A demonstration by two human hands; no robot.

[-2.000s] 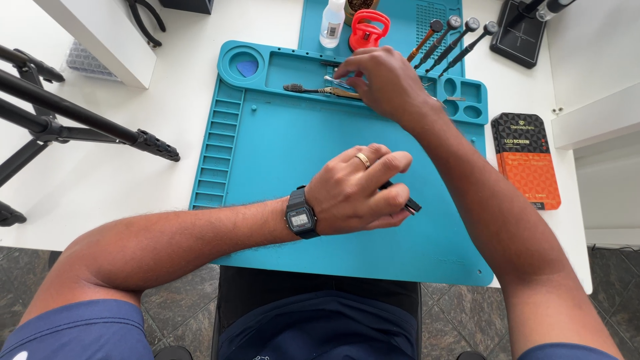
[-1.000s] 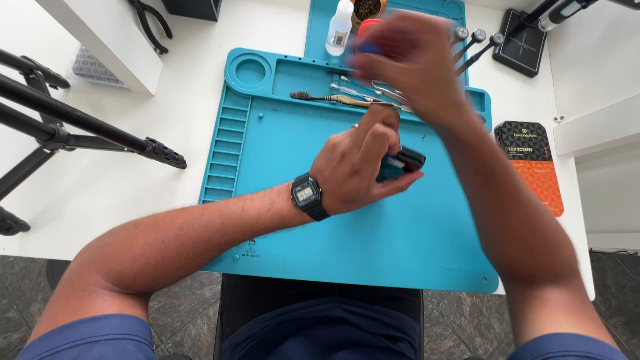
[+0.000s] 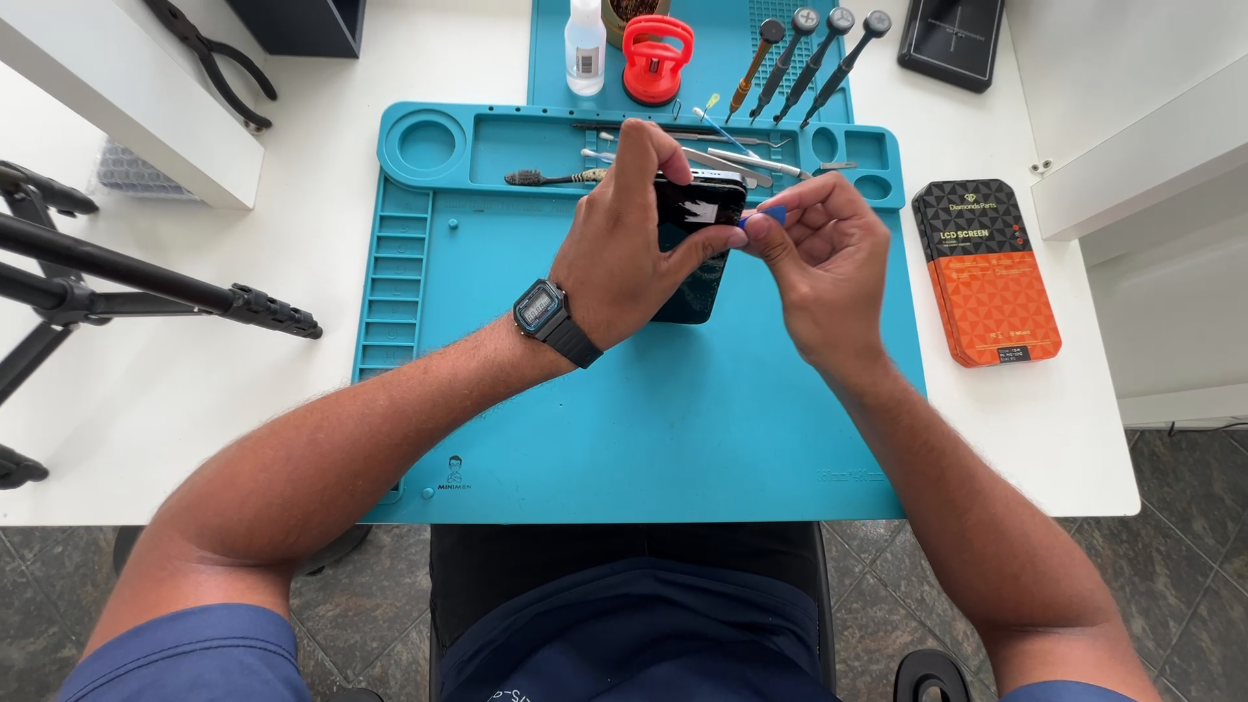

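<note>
My left hand [image 3: 624, 253], with a digital watch on its wrist, holds a dark smartphone [image 3: 690, 283] above the blue silicone repair mat [image 3: 624, 429]. The phone is tilted, and its lit or reflecting glass shows a white patch. Between the thumb and fingers of my right hand [image 3: 829, 258] is a blue plastic opening pick [image 3: 765, 216], its tip at the phone's right edge. Whether the tip sits inside the seam cannot be told. Just behind the hands, a toothbrush-like brush [image 3: 551, 177], tweezers and cotton swabs lie in the mat's tray.
Behind the tray stand a clear bottle [image 3: 585, 54], a red suction cup [image 3: 655, 63] and several screwdrivers [image 3: 792, 63]. An LCD screen box [image 3: 990, 278] lies at right. Black tripod legs [image 3: 185, 297] reach in from the left; pliers [image 3: 216, 63] lie at back left.
My right hand was over the tray, then raised near the suction cup; it is now beside the phone with the blue pick. My left hand has brought the phone up towards the tray.
</note>
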